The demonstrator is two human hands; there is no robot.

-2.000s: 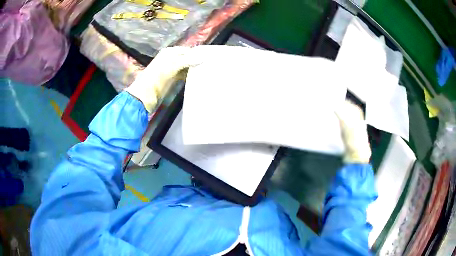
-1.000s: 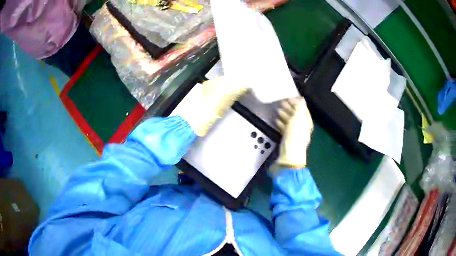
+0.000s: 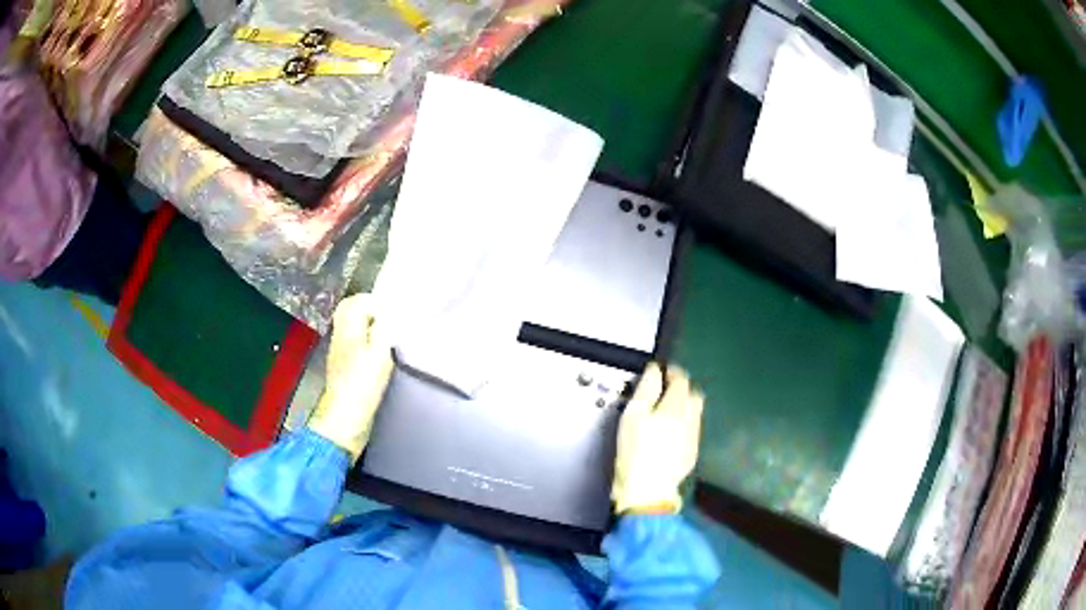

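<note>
A black foam tray (image 3: 476, 522) lies at the bench's near edge with two silver tablet units. The far unit (image 3: 613, 268) shows black camera circles at its upper right. The near unit (image 3: 500, 447) has camera circles by my right hand. A white protective sheet (image 3: 488, 203) lies slanted over the left of the far unit and the near unit's upper left. My left hand (image 3: 354, 372), in a cream glove, is at the tray's left side, touching the sheet's lower left corner. My right hand (image 3: 659, 439), also gloved, has curled fingers at the near unit's right edge. Its grip is unclear.
Yellow-strapped watches (image 3: 310, 57) lie on a plastic-bagged tray at upper left. Another black foam tray (image 3: 774, 232), partly under white sheets (image 3: 822, 143), is at right. A long white strip (image 3: 893, 429) and bagged trays (image 3: 1012, 477) stand at far right. A person's pink sleeve (image 3: 42, 179) is at left.
The sheet has come down from the raised position onto the units. The tray now sits straighter to me. My hands have moved apart, to the tray's left and right sides.
</note>
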